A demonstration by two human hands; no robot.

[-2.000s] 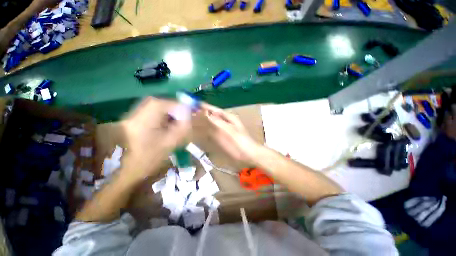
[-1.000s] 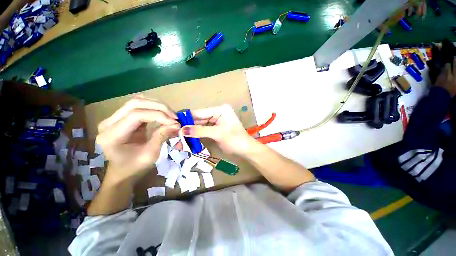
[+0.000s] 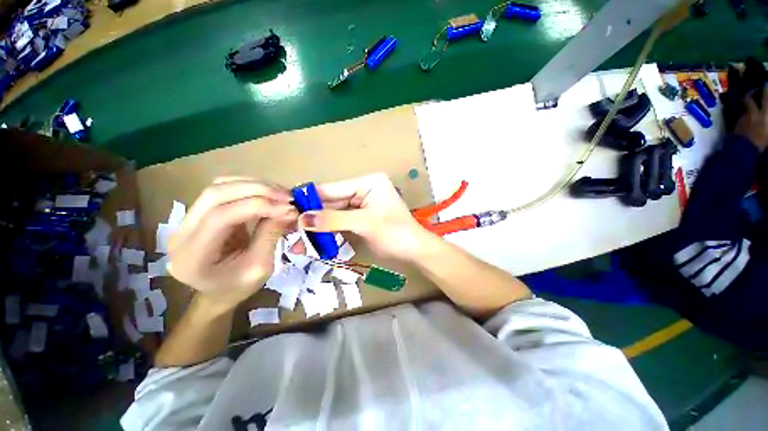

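A blue battery pack (image 3: 322, 239) is held upright and slightly tilted between my two hands, above the cardboard mat. My left hand (image 3: 236, 231) pinches its upper left side with the fingertips. My right hand (image 3: 366, 217) grips it from the right, thumb across its front. A green circuit board (image 3: 384, 279) hangs by thin wires from the pack's lower end, to the lower right. White paper pieces (image 3: 320, 299) lie in a loose pile below the pack. I cannot tell if a white piece is in my fingertips.
A carton (image 3: 126, 181) of blue packs stands at left. The green belt (image 3: 185, 109) carries several packs and a black part. An orange tool (image 3: 450, 224) with a hose lies right of my right hand. Black curved parts (image 3: 644, 172), a grey post (image 3: 589, 55) and a seated person are at right.
Since two seconds ago my hands have come lower and nearer, with the pack now steady between them. In the last second they have hardly moved. The view has shifted.
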